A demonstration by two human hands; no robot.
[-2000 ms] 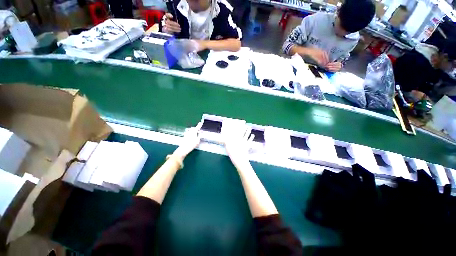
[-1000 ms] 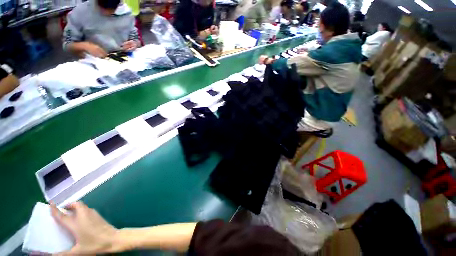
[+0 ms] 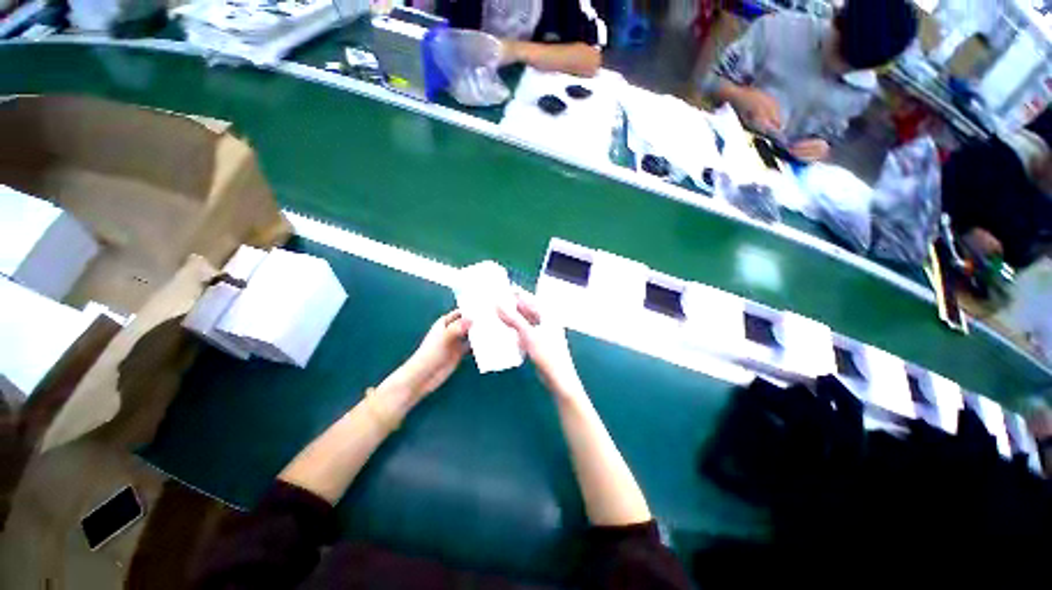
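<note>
A closed white product box (image 3: 489, 318) is held upright between my two hands above the green bench. My left hand (image 3: 441, 349) grips its left side and my right hand (image 3: 542, 342) grips its right side. To the right, a row of open white boxes with dark inserts (image 3: 666, 299) stands along the pale rail, with white lids (image 3: 614, 288) between the dark openings. A stack of white boxes (image 3: 283, 307) stands on the bench to the left of my hands.
The large open shipping carton (image 3: 219, 190) with torn flaps is at left. A smartphone (image 3: 112, 517) lies on cardboard at lower left. A black soft heap (image 3: 808, 461) is on the bench at right. The green conveyor belt (image 3: 392, 173) runs beyond the rail. People sit across it.
The view has swung back left from the row and black heap. One second ago only one hand showed, at a white box; now both hands hold one. The left stack is smaller than two seconds ago.
</note>
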